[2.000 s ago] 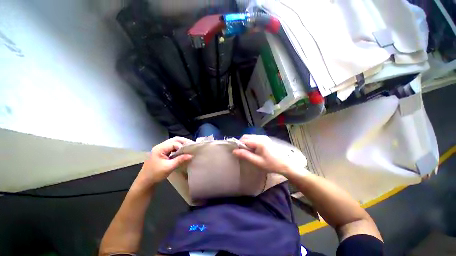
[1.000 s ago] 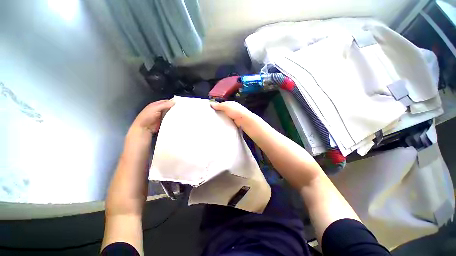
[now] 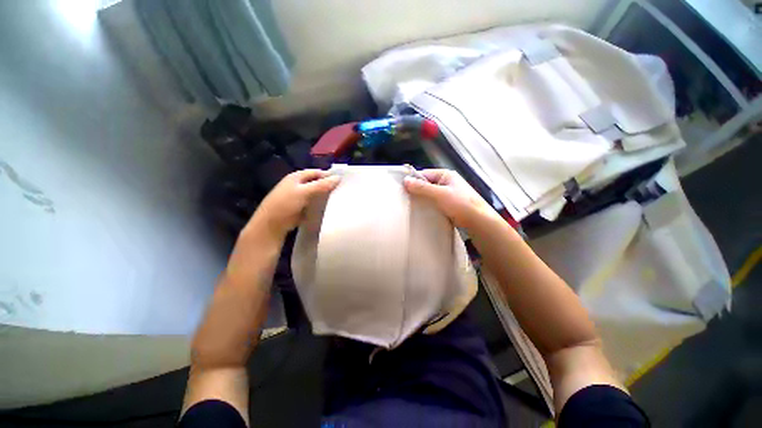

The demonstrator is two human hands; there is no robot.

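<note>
An off-white cover panel point(image 3: 368, 259) hangs in front of my dark apron, its smooth face towards me with a seam running down its right part. My left hand point(image 3: 301, 199) pinches its top left edge between thumb and fingers. My right hand point(image 3: 436, 194) pinches its top right edge. The panel's lower edge comes to a point near the middle, with a short thread tail below it. A curled beige part of the panel shows at the lower right. The back of the panel is hidden.
A stack of white panels point(image 3: 518, 117) with grey patches lies at the upper right, above a lower panel stack point(image 3: 618, 284). A red and blue fitting point(image 3: 376, 129) is just beyond my hands. A pale covered surface point(image 3: 109, 217) is on the left, near a grey-green curtain point(image 3: 217, 50).
The panel has turned from its patterned side with a dark patch to a smooth seamed face. Both hands now pinch its top edge, slightly lower and further right.
</note>
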